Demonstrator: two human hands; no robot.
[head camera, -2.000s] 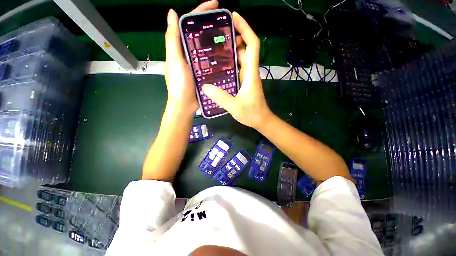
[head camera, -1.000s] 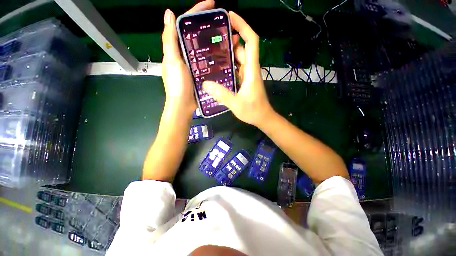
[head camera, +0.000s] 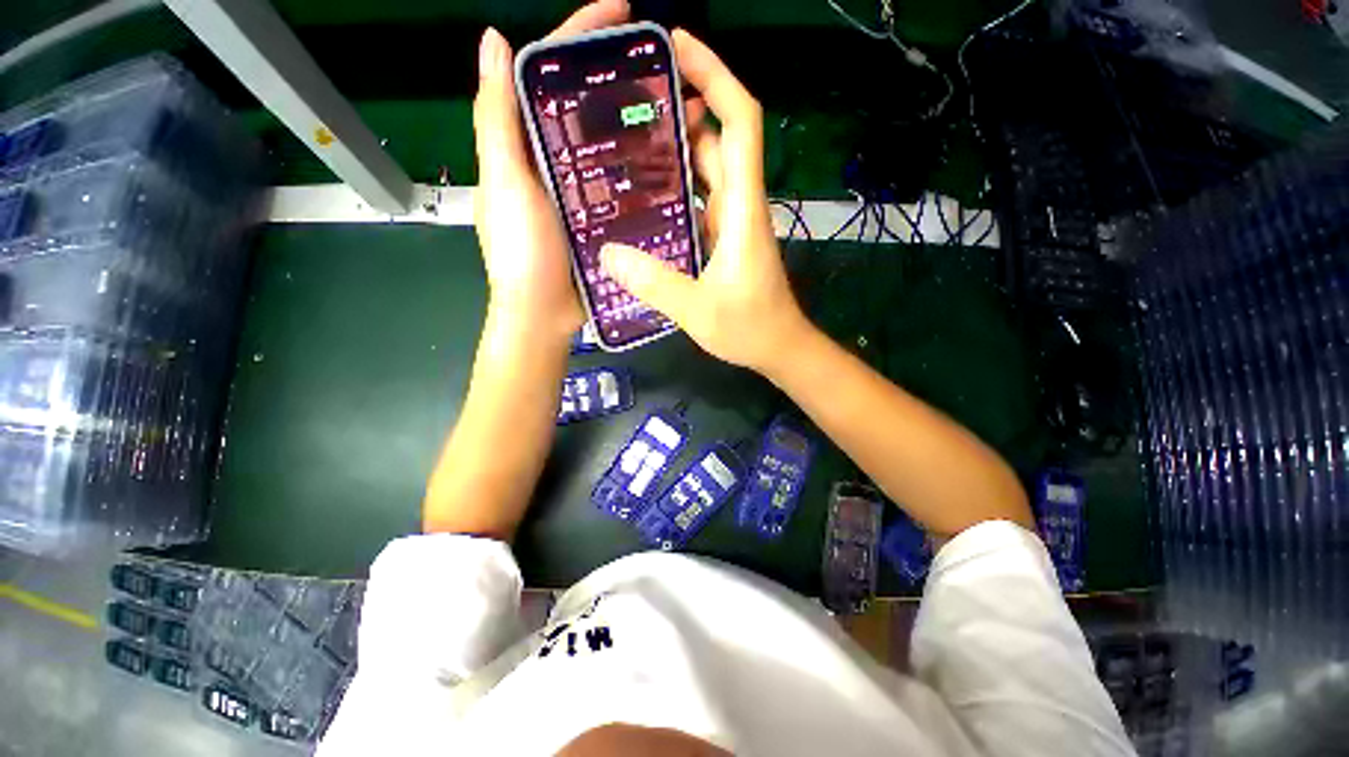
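Note:
A smartphone (head camera: 614, 185) with a lit dark-pink screen and keyboard is held upright above the back of the bench. My left hand (head camera: 521, 222) holds it along its left side, with fingers behind it. My right hand (head camera: 732, 266) holds its right side, and the right thumb lies over the on-screen keyboard. Below on the green bench lie several blue handheld devices (head camera: 641, 462), some with pale labels. One is partly hidden by my left forearm, another by my right sleeve. A dark handheld unit (head camera: 852, 544) lies at the front edge.
Clear tray stacks stand at the left (head camera: 89, 326) and right (head camera: 1243, 399). A keyboard (head camera: 1058, 222) and mouse (head camera: 1077, 388) are at the right. Cables (head camera: 873, 222) cross the white rail. A metal post (head camera: 296, 104) rises at back left. A tray of dark units (head camera: 163, 621) is below the bench.
The phone and both hands have shifted very slightly to the left. The right thumb stays over the on-screen keyboard. The devices on the bench have not moved.

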